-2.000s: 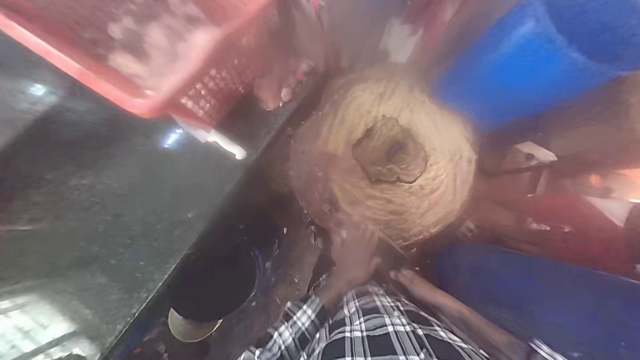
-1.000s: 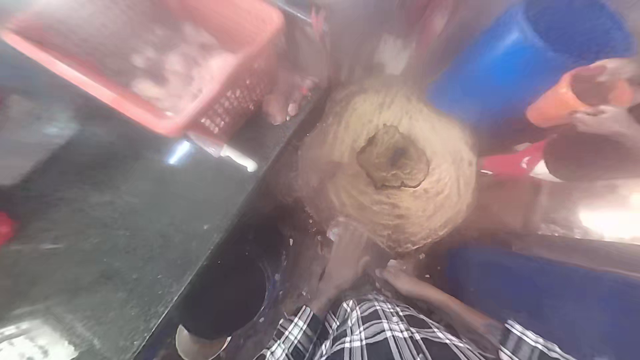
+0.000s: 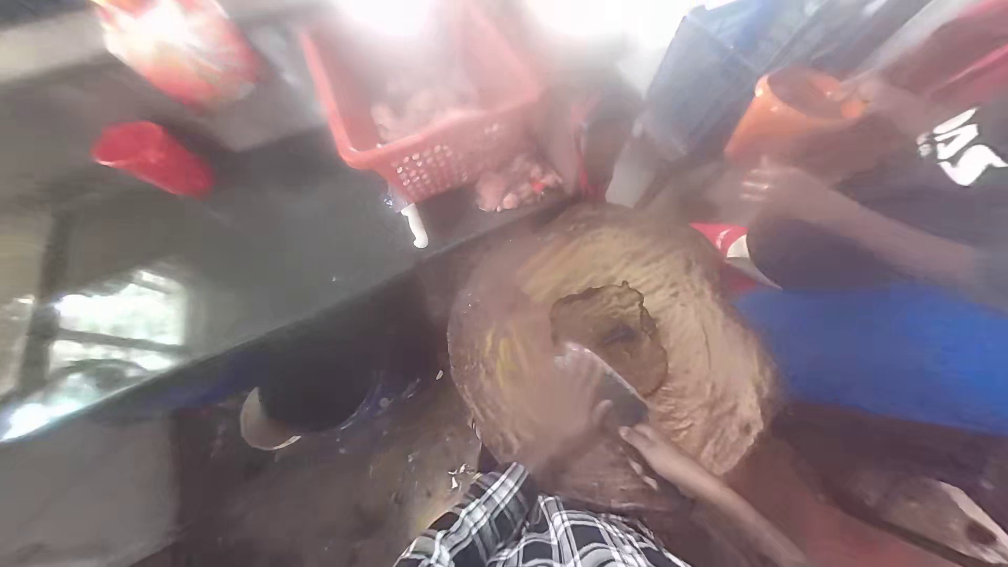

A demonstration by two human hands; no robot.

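A large, round, worn wooden chopping block with a darker sunken hollow stands in front of me. Over its near half is a wide, flat metal blade, perhaps a cleaver. My right hand is closed at the blade's near end; the handle is hidden. My left hand is blurred and lies along the blade's left side; its finger positions and any hold are unclear. Steamy haze or motion blur softens the view.
Left is a dark counter with a red plastic basket of pale pieces, a white-handled knife and a red cup. A dark bucket stands below. Another person's hand is near an orange container.
My hands have moved from the block's near edge to over its surface, with the blade between them. The other person's arms show more at the right. The view has turned.
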